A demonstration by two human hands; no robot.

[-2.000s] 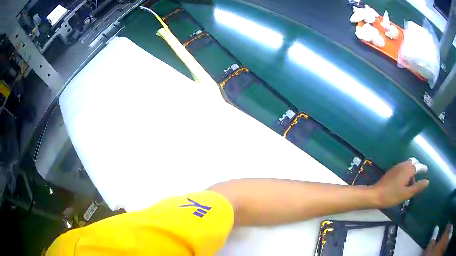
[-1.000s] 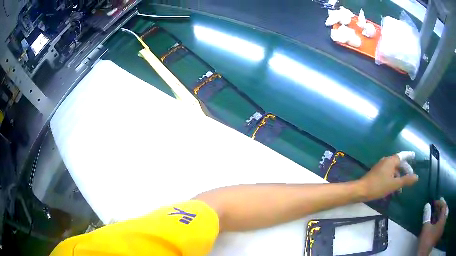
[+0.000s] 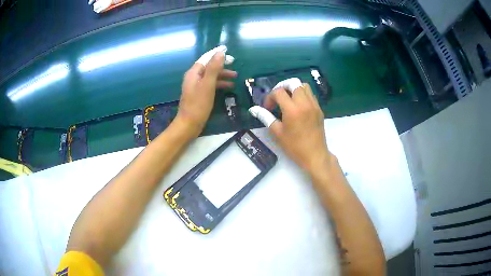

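Note:
A phone middle frame [image 3: 196,213] lies tilted on the white board, gold lines at its lower left end, silver patch at its upper right end. Another middle frame [image 3: 260,91] lies on the belt beyond my right hand, which hides part of it. My right hand [image 3: 299,121] is over its near side, thumb and index finger apart, with white finger cots; whether a fingertip touches the frame cannot be told. My left hand [image 3: 202,89] is above the belt, empty, fingers apart, with white finger cots. It partly hides a row frame [image 3: 159,121].
More middle frames [image 3: 78,143] lie in a row on the green belt [image 3: 177,81] at left. The white board [image 3: 371,161] spans the front. A yellow strip [image 3: 15,167] is at far left, an orange tray [image 3: 116,4] at top left, a grey slotted cabinet [image 3: 457,178] at right.
The view has swung right. My right hand, earlier holding a frame upright at the right edge, is now over a frame lying flat on the belt. My left hand stays empty, fingers now pointing up.

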